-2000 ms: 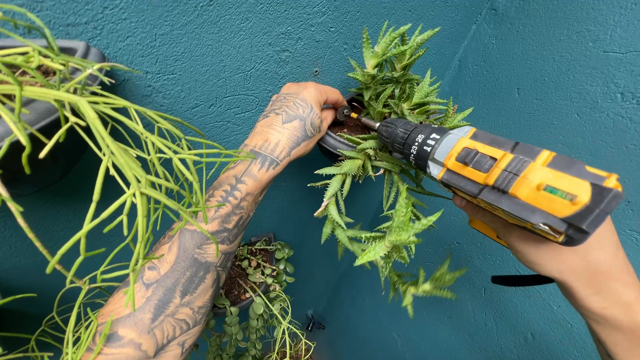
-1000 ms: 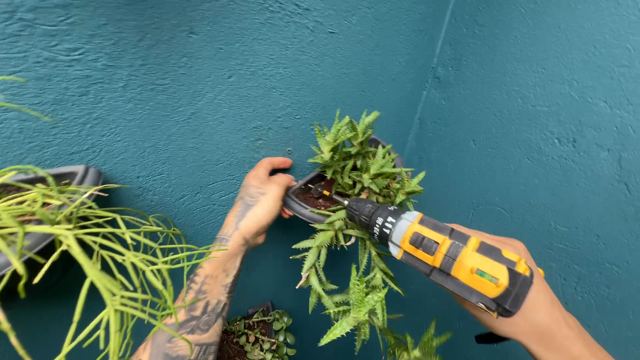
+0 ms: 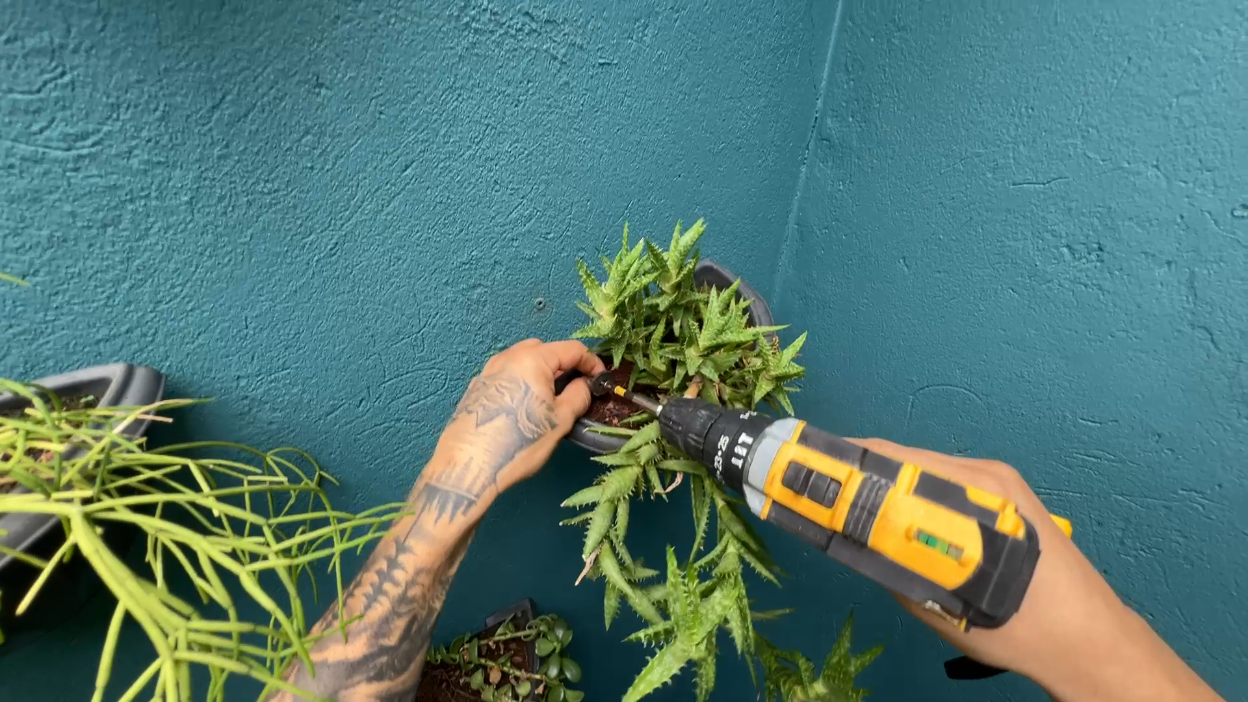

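My left hand (image 3: 531, 405) pinches the rim at the left end of a dark plastic wall planter (image 3: 597, 436), its fingertips beside a small dark round piece (image 3: 602, 386). Dark soil and a spiky, toothed succulent (image 3: 673, 322) fill the planter, with long stems trailing over its front. My right hand (image 3: 985, 487) grips a yellow and black cordless drill (image 3: 877, 502) from behind, its handle mostly hidden. The drill's bit (image 3: 636, 398) points left over the soil, and its tip is at or very near the round piece; contact cannot be told.
A grey planter (image 3: 146, 385) with a thin-stemmed trailing plant (image 3: 146, 546) hangs at the left, its stems reaching toward my left forearm. Below is a small pot of round-leaved succulent (image 3: 551, 648). A textured teal wall (image 3: 341, 195) stands behind, with a corner line to the right.
Between one second ago and now, my left fingers have closed in at the planter's left end. The drill stays in my right hand, aimed at that end. The view has shifted.
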